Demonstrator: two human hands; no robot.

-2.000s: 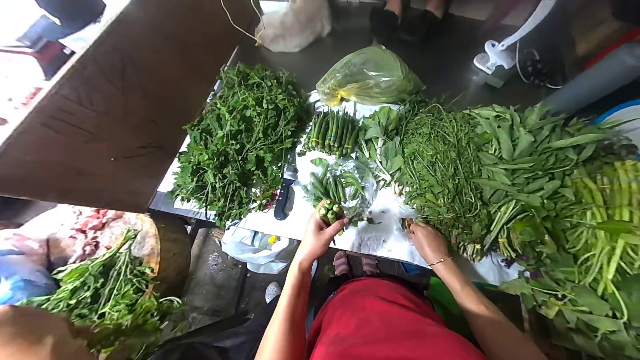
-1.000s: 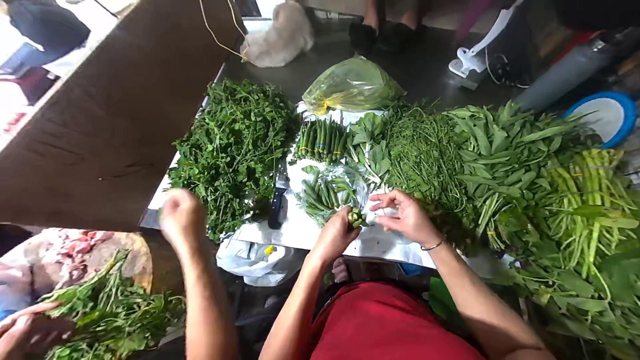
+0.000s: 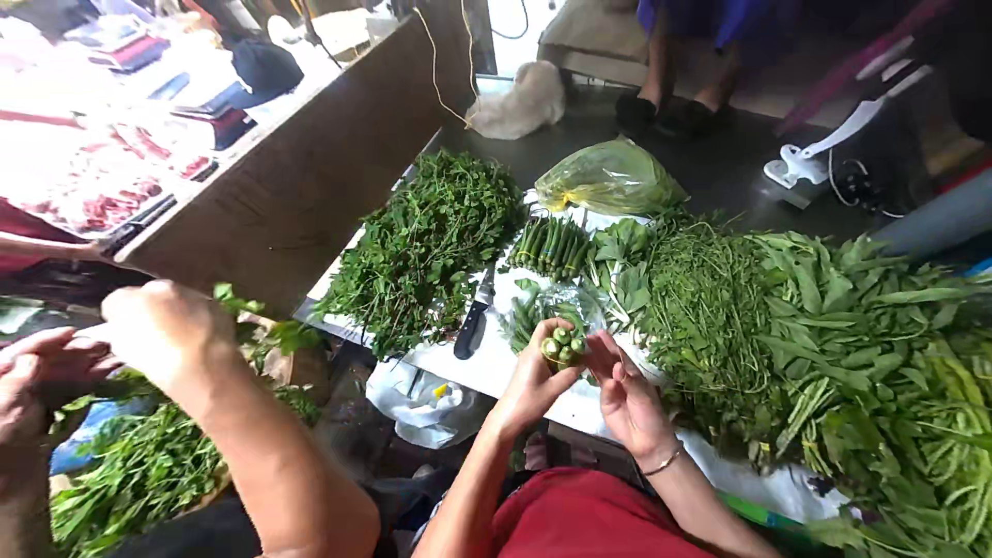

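My left hand grips a bundle of okra pods, their cut stem ends facing up, with what looks like a rubber band round them. Close on its right, my right hand is held with its fingers apart and nothing seen in it. Beyond my hands lie loose okra and a clear plastic bag. Behind these sit banded okra bundles. A knife with a black handle rests on the white sheet to the left.
Leafy greens are heaped at left, with more greens and long beans at right. A yellow-green plastic bag lies behind. A white plastic bag hangs at the front edge. Another person's hands are at far left over greens.
My right hand was low by the table edge two seconds ago; it has come up beside the okra bundle. The other person's hands have come further into view. The view has shifted.
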